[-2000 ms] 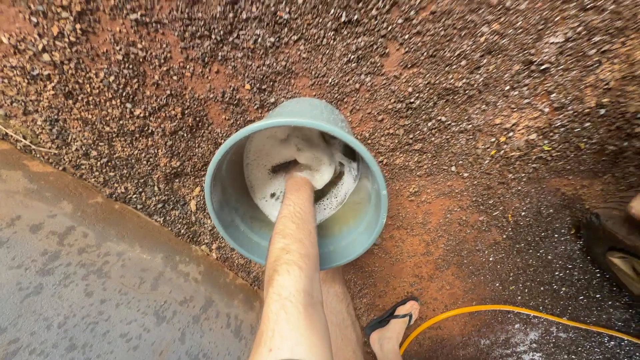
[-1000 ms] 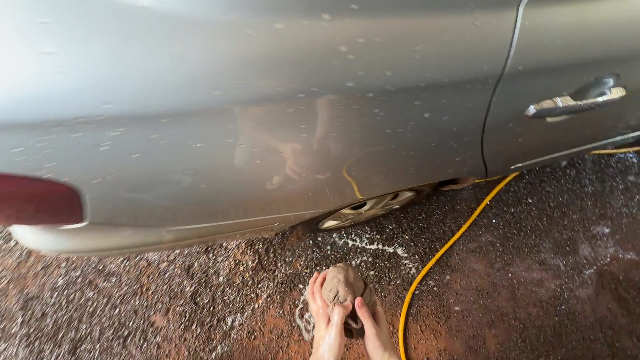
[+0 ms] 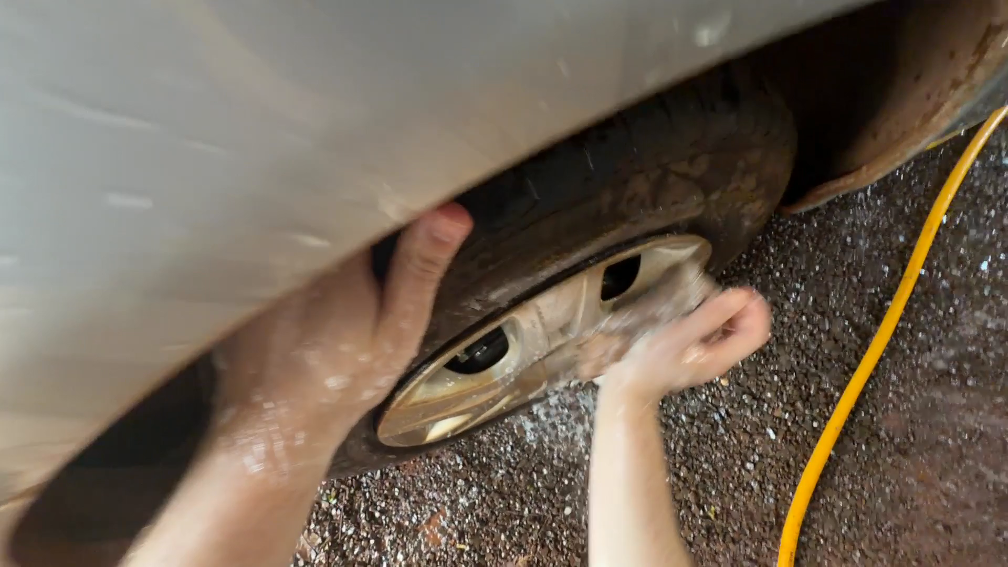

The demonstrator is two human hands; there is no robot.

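Observation:
My left hand (image 3: 315,339) is at the edge of the grey car's wheel arch, thumb up in front of the tyre (image 3: 598,189). Its fingers are hidden, so its grip cannot be told. My right hand (image 3: 685,346) is against the lower part of the silver alloy wheel (image 3: 543,323), blurred by motion, with some fingers curled. A wet brownish cloth or sponge (image 3: 610,346), also blurred, appears under it on the spokes. Water and suds run off the rim below the hand. Water drops wet my left wrist.
The grey body panel (image 3: 189,157) overhangs the wheel from the upper left. A yellow hose (image 3: 874,354) runs over the wet gravel (image 3: 748,465) at the right. The car's dirty lower edge (image 3: 874,177) juts out behind the tyre.
The view has moved from the bucket to the car's side, then close to the wheel. My hands, together around the brownish cloth or sponge one second ago, are now apart at the wheel.

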